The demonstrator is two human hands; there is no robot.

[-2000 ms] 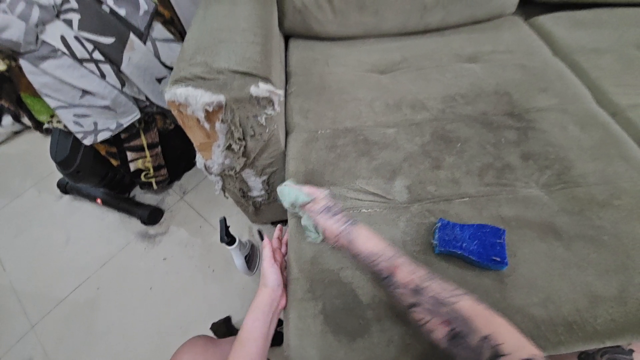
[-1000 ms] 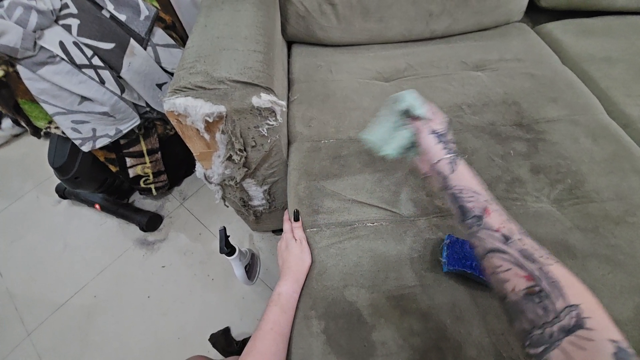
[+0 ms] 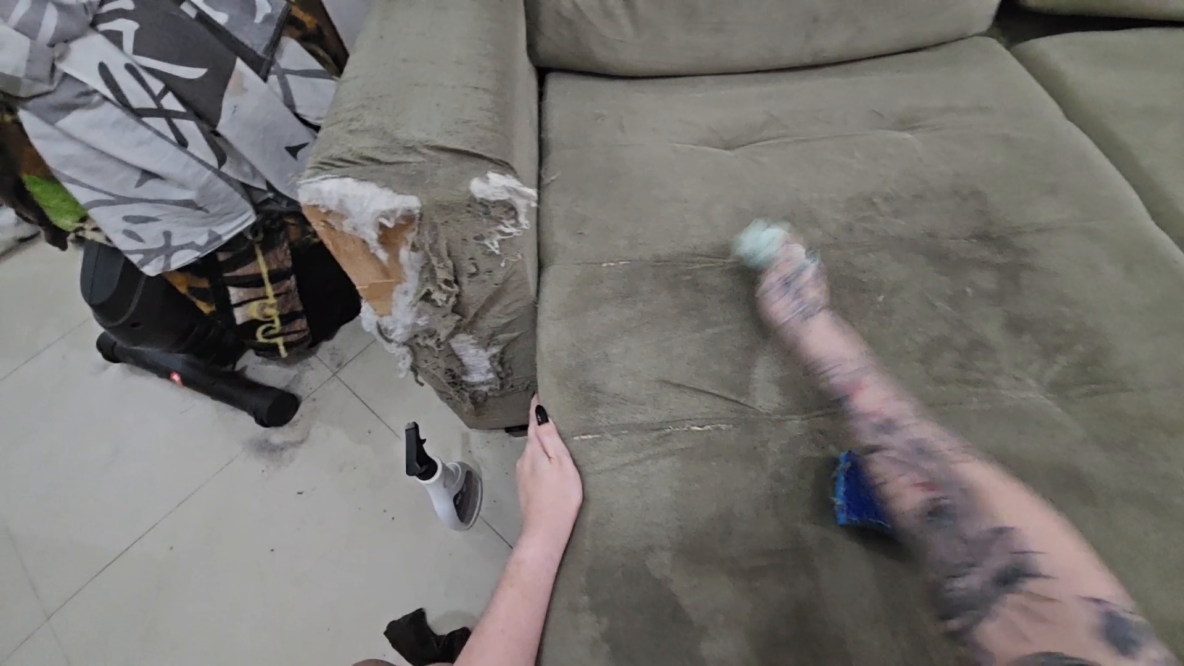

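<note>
My right hand (image 3: pixel 793 282) is closed around a pale green cloth (image 3: pixel 763 242), both blurred, over the middle of a grey-green sofa seat cushion (image 3: pixel 647 351). The cushion has dark stained patches and a worn, whitish seam. Beneath my tattooed right forearm lies a blue scrubbing sponge (image 3: pixel 856 495), partly hidden by it. My left hand (image 3: pixel 548 472) rests against the cushion's left side, just below the sofa arm, fingers together and holding nothing. On the floor left of that hand stands a white spray bottle (image 3: pixel 453 490) with a black trigger.
The sofa arm (image 3: pixel 425 120) has torn fabric, with white stuffing and brown board exposed. Patterned grey and white fabric (image 3: pixel 157 120) hangs at the upper left. A black device with a tubular base (image 3: pixel 199 379) is on the tiled floor. Black cloth (image 3: pixel 425 638) lies at the bottom.
From near the cushion's left edge, my right hand went up and right with the cloth, then back left a little. My left hand has moved up along the cushion's side. The forearm now partly covers the sponge.
</note>
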